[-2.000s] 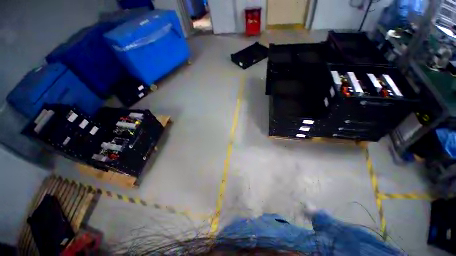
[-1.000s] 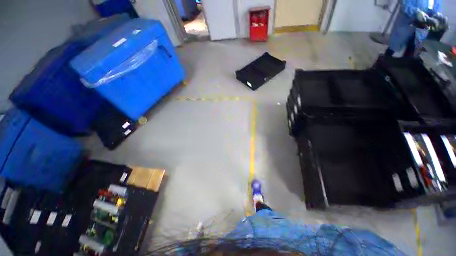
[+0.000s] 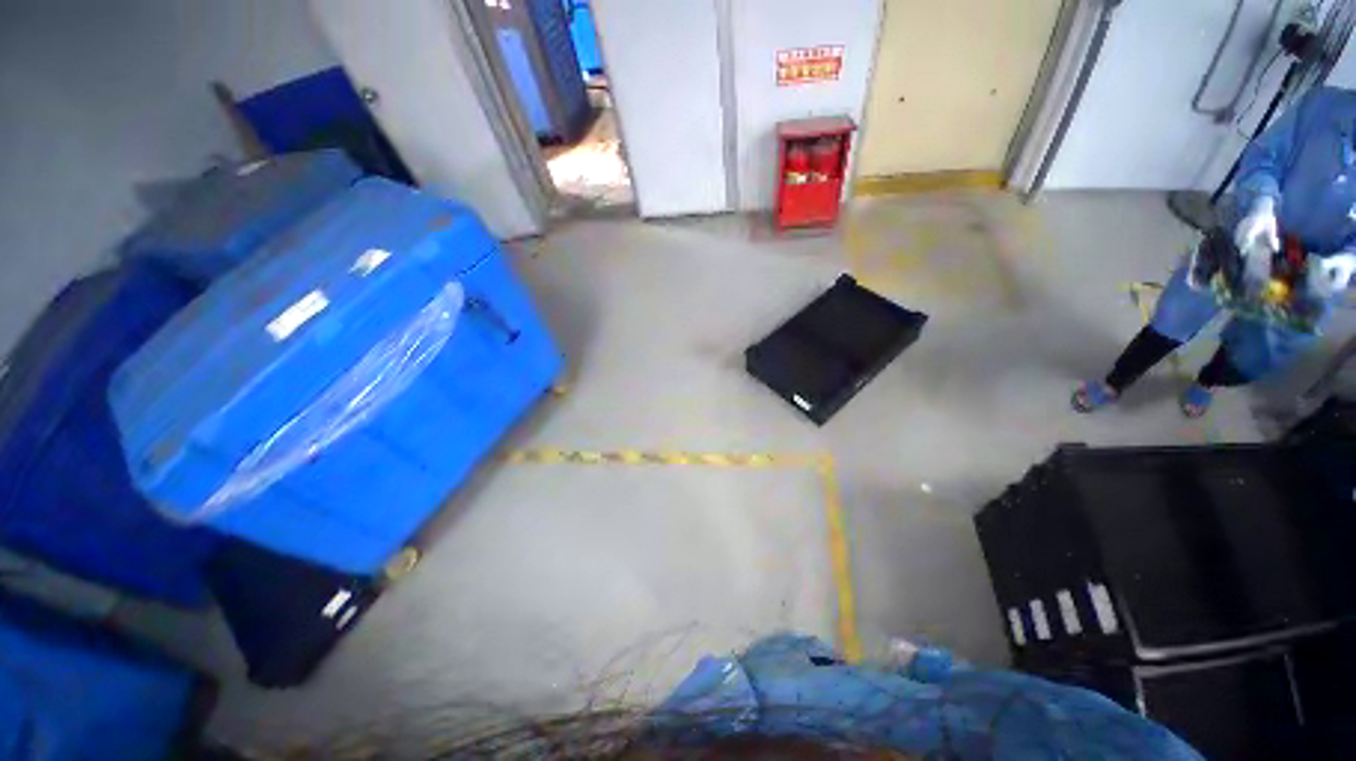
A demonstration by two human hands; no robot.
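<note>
No hand of mine shows clearly; a small pale patch by the blue clothing at the bottom edge is too blurred to tell. Nearest in front are a blue lidded bin (image 3: 424,454) at the left, with clear plastic liner (image 3: 335,409) hanging out under its lid and white labels on top, and a black crate (image 3: 837,347) lying alone on the grey floor, open side up.
Stacked black crates (image 3: 1190,550) stand at the right. More blue bins (image 3: 89,431) stand at the far left. A person (image 3: 1291,223) with white gloves holds a circuit board at the upper right. A red cabinet (image 3: 814,176) stands by the back wall, near a partly open doorway (image 3: 588,164).
The view has moved forward towards the back wall. The blue bin and lone crate appear larger and lower. The left crate stack with boards has left view; the person shows more fully.
</note>
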